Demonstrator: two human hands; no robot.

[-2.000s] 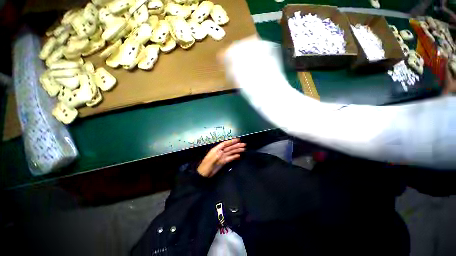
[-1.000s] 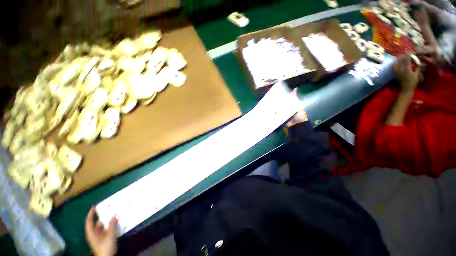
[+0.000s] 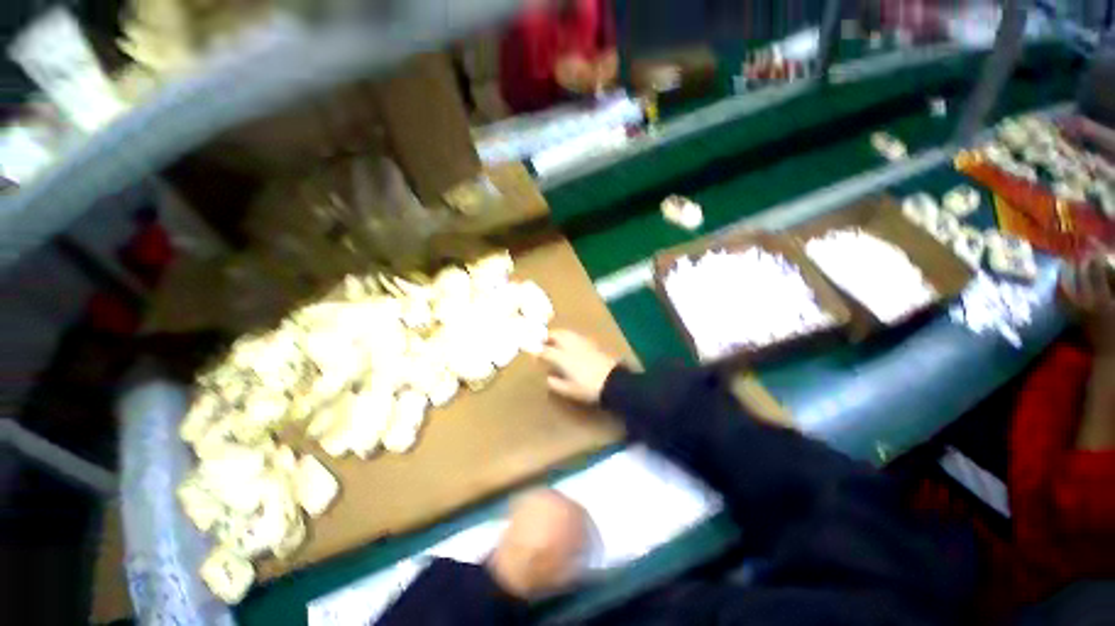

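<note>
A heap of cream plastic housings (image 3: 355, 367) lies on the brown cardboard sheet (image 3: 489, 452). My right hand (image 3: 577, 367) reaches over the cardboard, its fingertips at the right edge of the heap; whether it grips a housing cannot be told. A long white strip (image 3: 642, 501) lies along the green table edge. My left hand (image 3: 547, 542) is blurred over the strip, its fingers not clearly seen.
Two open boxes of small white parts (image 3: 746, 300) (image 3: 871, 275) stand right of the cardboard. Loose white pieces (image 3: 997, 306) and cream shells lie beyond them, near a person in red. A clear bag (image 3: 171, 514) lies at left. One housing (image 3: 681, 212) is on the green surface behind.
The white strip, held at both ends before, now lies on the table. My right hand has moved to the heap, and my left hand has moved right. The view has shifted.
</note>
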